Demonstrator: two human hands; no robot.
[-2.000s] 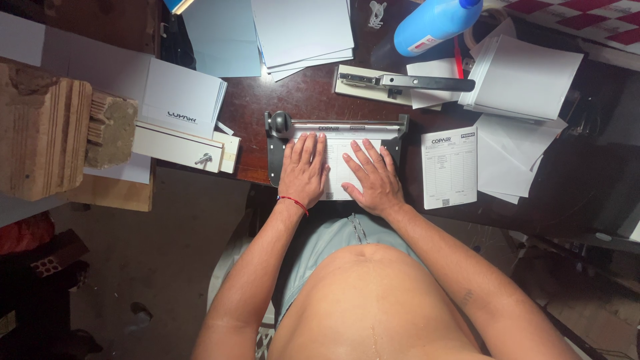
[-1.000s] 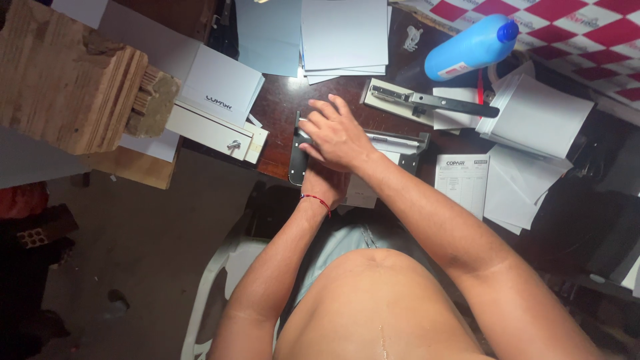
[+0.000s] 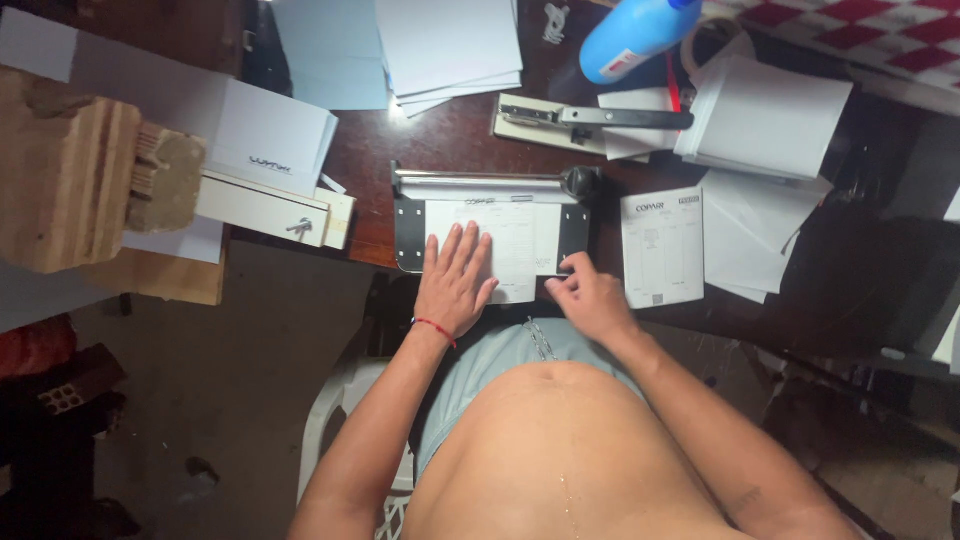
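Note:
A rotary paper trimmer [image 3: 409,232] lies at the table's front edge, its cutting head [image 3: 581,184] at the right end of the metal rail [image 3: 480,178]. On its bed is a printed form sheet [image 3: 514,255], which overhangs the front edge. My left hand [image 3: 454,281] rests flat on the sheet, fingers slightly apart. Near the trimmer's front right corner is my right hand [image 3: 592,300], its fingers curled, with no object visible in them. To its right lies a printed form pad [image 3: 662,247].
Behind the trimmer lies a long-arm stapler [image 3: 592,120]. A blue bottle [image 3: 637,37], a tape roll [image 3: 712,45] and a paper stack [image 3: 765,112] stand at the back right. White sheets [image 3: 450,45] lie behind. A wooden block [image 3: 67,172] is at the left.
The cutting head was at the rail's left end two seconds ago and is now at the right. My right hand, crossed over my left a second ago, has moved back right.

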